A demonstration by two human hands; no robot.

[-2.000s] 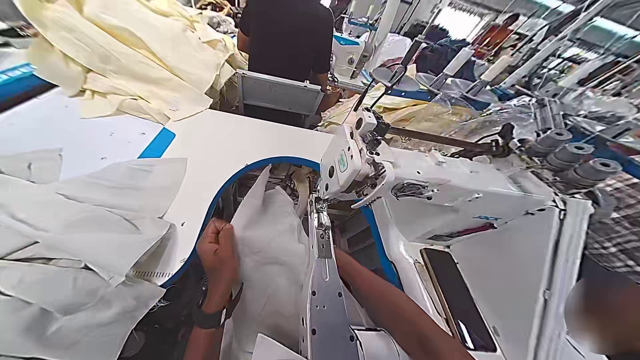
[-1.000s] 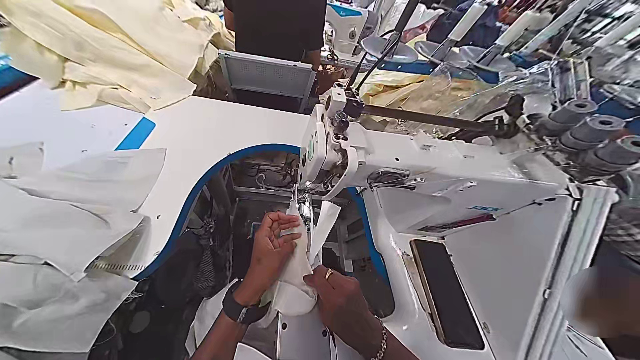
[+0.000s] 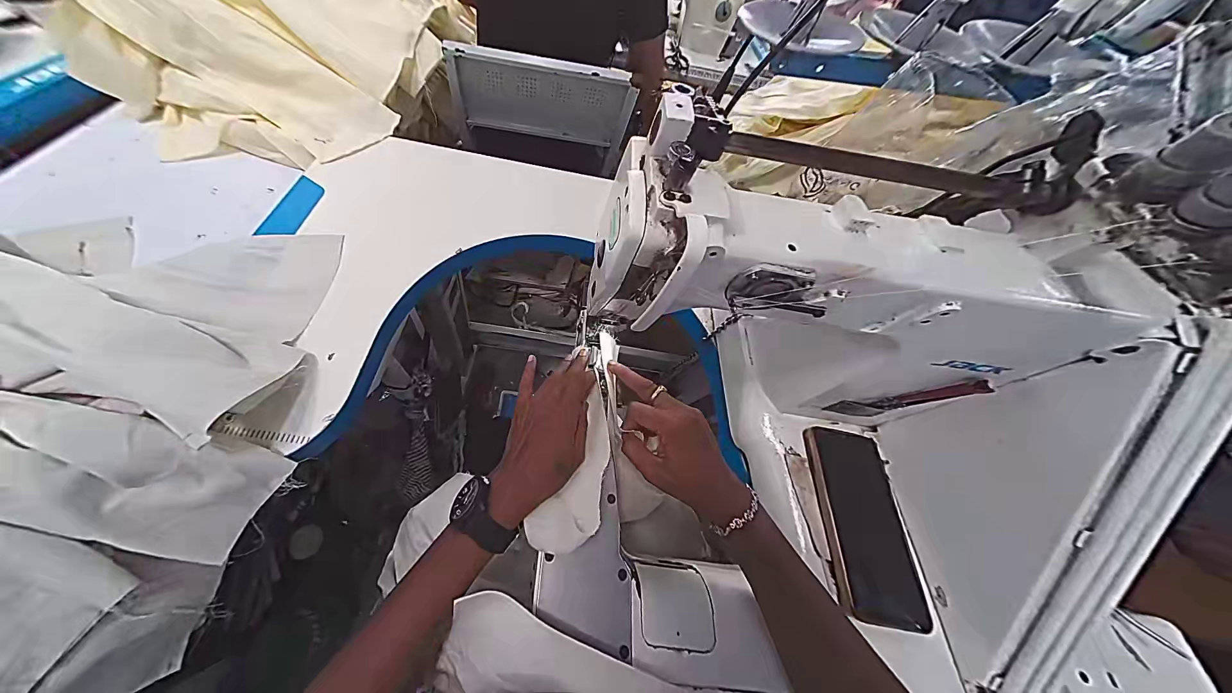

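Note:
A white JACK sewing machine [image 3: 818, 241] has its head above a narrow arm bed [image 3: 582, 587]. White fabric [image 3: 568, 510] lies along that bed and runs up under the presser foot. My left hand [image 3: 549, 433], with a black watch at the wrist, rests flat on the fabric's left side, fingertips close to the foot. My right hand [image 3: 679, 443], with a ring and a bracelet, holds the fabric's right edge between bent fingers, the index finger stretched toward the foot. The needle tip is too small to make out.
Pale fabric pieces [image 3: 144, 356] lie on the table at left, cream fabric [image 3: 241, 67] behind them. A dark phone [image 3: 866, 529] lies right of my right hand. A person [image 3: 568, 29] is beyond the table. Thread cones [image 3: 1193, 164] stand at far right.
Two seconds ago my hands were apart, the left raising the fabric and the right beyond the arm bed. Both have come together at the fabric and now lie closer to the presser foot.

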